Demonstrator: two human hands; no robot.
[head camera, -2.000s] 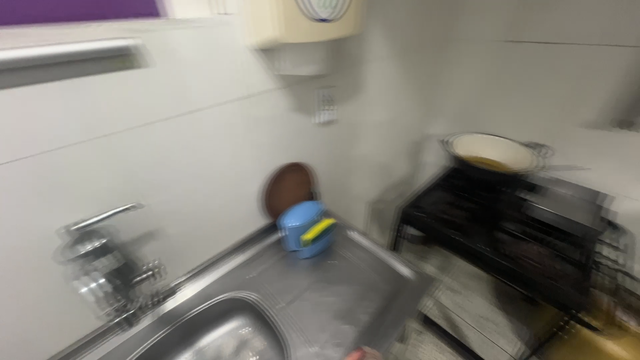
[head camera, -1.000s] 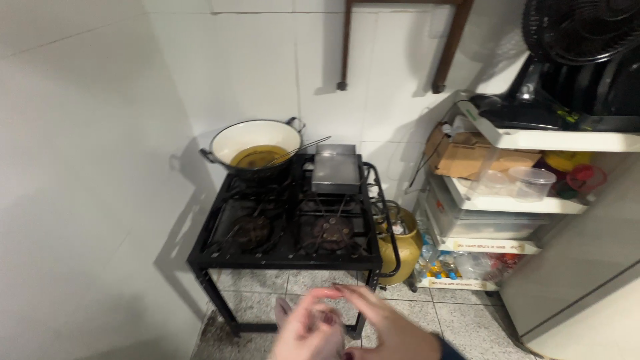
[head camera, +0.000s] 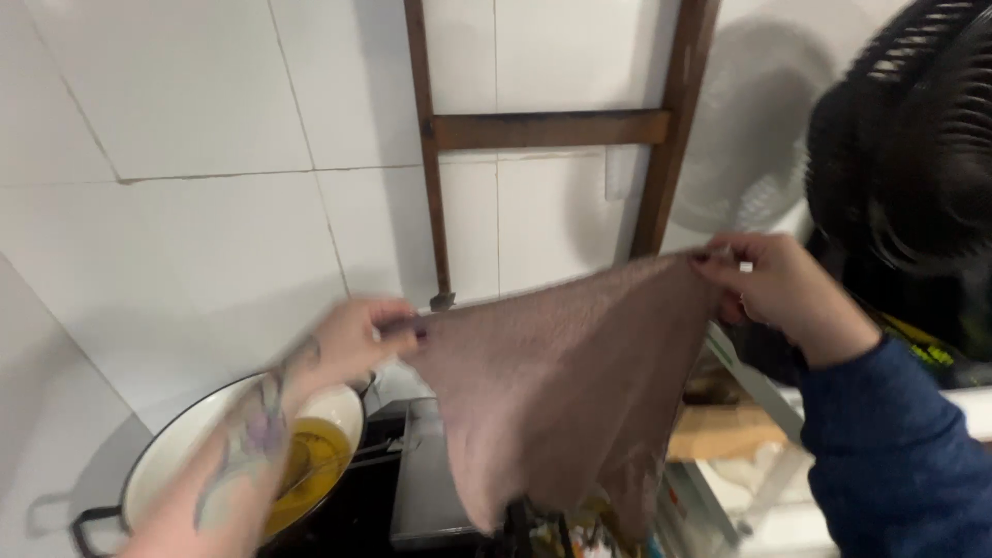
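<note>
A pinkish-brown cloth (head camera: 558, 364) hangs spread between my two hands in front of the wall. My left hand (head camera: 368, 333) pinches its left upper corner, with the forearm passing over the white pan. At the other upper corner my right hand (head camera: 763, 283) grips the fabric; a blue sleeve covers that arm. The cloth's lower edge droops over the stove area and hides part of what lies behind. Both hands are slightly blurred.
A wide white pan (head camera: 174, 449) with yellow liquid sits on the black stove at lower left, beside a grey metal tray (head camera: 430, 473). Behind stands a wooden frame (head camera: 550, 130) against white tiles. A black fan (head camera: 922, 147) and shelves are at right.
My hands have moved up and apart, and the cloth now hangs stretched between them. One second ago they were close together in front of the stove. The view has moved nearer the wall.
</note>
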